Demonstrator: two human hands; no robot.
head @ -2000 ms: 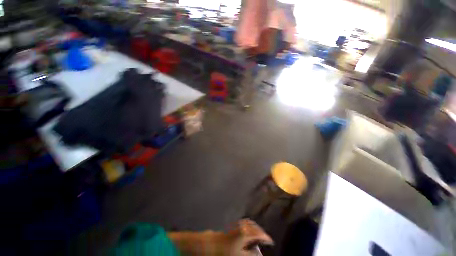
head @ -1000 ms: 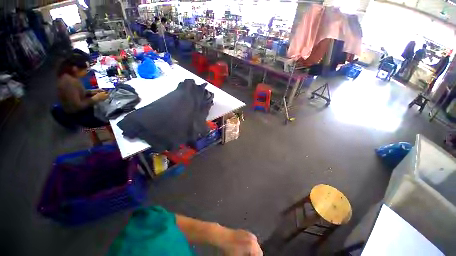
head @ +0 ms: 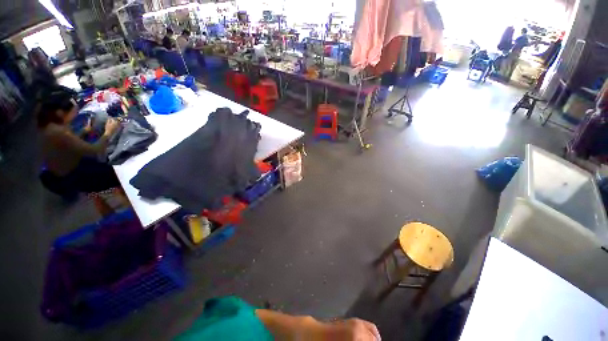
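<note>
My left hand (head: 363,330) shows at the bottom edge, at the end of a bare forearm with a green sleeve. Its fingers are cut off by the edge, so its state and anything in it cannot be told. My right hand is out of the picture. A round wooden stool (head: 427,246) stands on the floor ahead of my hand. A white tabletop (head: 527,293) is at the lower right, with a small dark thing cut off at its bottom edge. A dark grey garment heap (head: 203,160) lies on another white table (head: 277,135) at the left.
A person (head: 73,143) sits at the left table, handling a dark grey garment. A blue and purple basket (head: 127,280) stands at lower left. A pale bin (head: 513,220) and a blue bag (head: 500,171) are at right. Red stools (head: 326,122) and a pink cloth rack (head: 397,33) stand beyond.
The view has steadied from blur, then shifted, so the stool and left table now sit further left and higher than one second ago. My left hand appears lower and slightly further right.
</note>
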